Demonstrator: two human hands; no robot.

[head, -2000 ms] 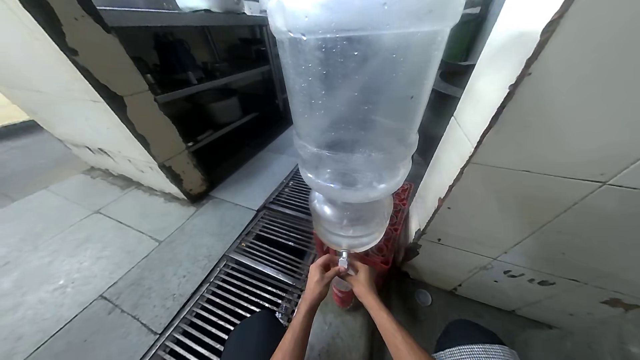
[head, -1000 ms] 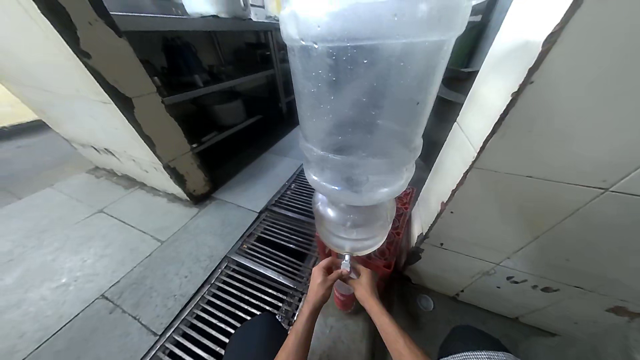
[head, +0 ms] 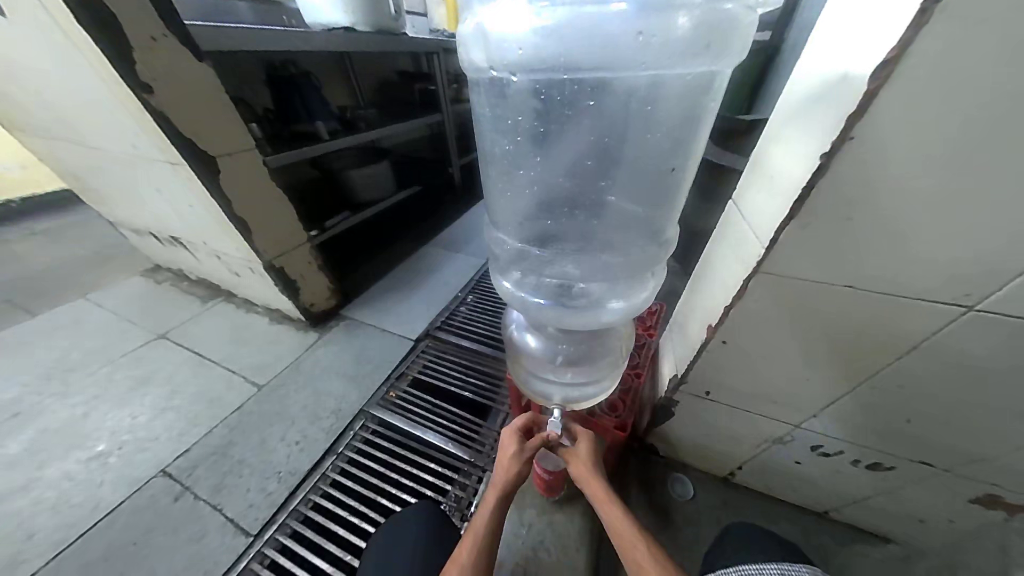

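A large clear plastic water jug [head: 592,160] stands above a rounded clear base [head: 568,360], which has a small metal tap [head: 555,420] at its lower front. My left hand [head: 520,448] has its fingertips at the tap's left side. From the right, my right hand [head: 580,456] reaches the same tap with bent fingers. Both hands nearly meet just under the spout, and whether the fingers grip the tap is hard to tell. Below them is a red container with a pale top [head: 550,476], partly covered by the hands. A red plastic crate [head: 632,392] is under and behind the base.
A metal floor grate [head: 400,464] runs along the left, with a dark gap in it. Tiled wall [head: 864,352] rises close on the right. A small clear lid [head: 680,486] lies on the floor. Behind at left are metal shelves [head: 360,136] with pots, beside a chipped tiled pillar [head: 240,184].
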